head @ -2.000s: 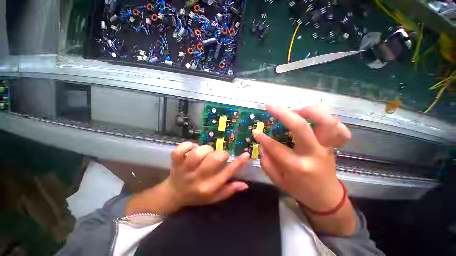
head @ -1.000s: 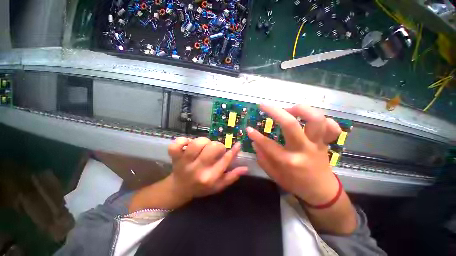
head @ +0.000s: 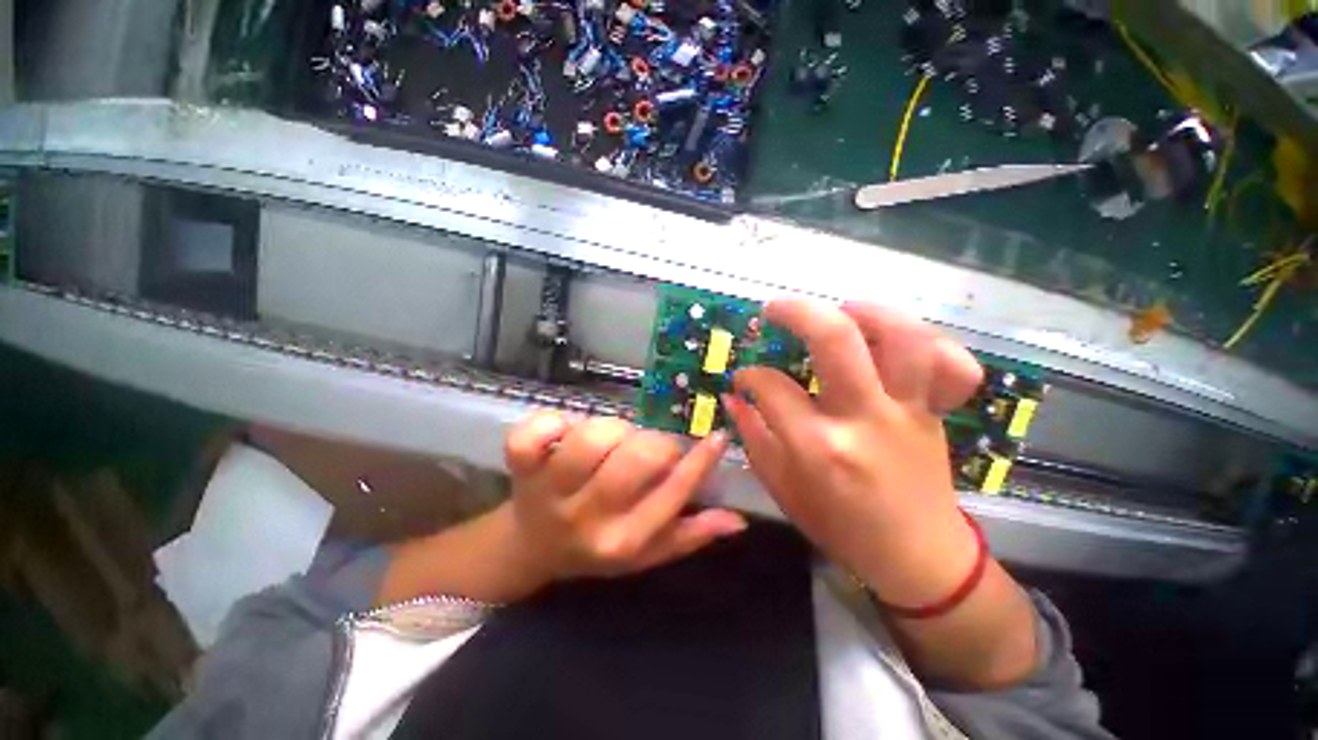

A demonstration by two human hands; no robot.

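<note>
A green circuit board panel [head: 669,347] with yellow transformers [head: 717,351] lies between the conveyor rails in front of me. My right hand [head: 853,448] is over the middle of the panel, fingers spread and bent, with thumb and index fingertips at the components. It hides the panel's middle; the panel's right end shows beyond it. My left hand [head: 614,492] rests at the near rail by the panel's lower left edge, its fingers curled and index finger pointing at the board. I see nothing held in it. Whether the right fingertips pinch a component cannot be told.
A black component tray [head: 434,140] full of mixed parts stands beyond the far rail [head: 578,217]. Tweezers [head: 968,184], a shiny round metal object [head: 1156,156], loose black components [head: 983,72] and yellow wires [head: 1272,275] lie on the green bench. Another board shows at the far right.
The panel has shifted to the right in the view, and its right end now shows past my right hand. Both hands stay close to it, with small finger movements.
</note>
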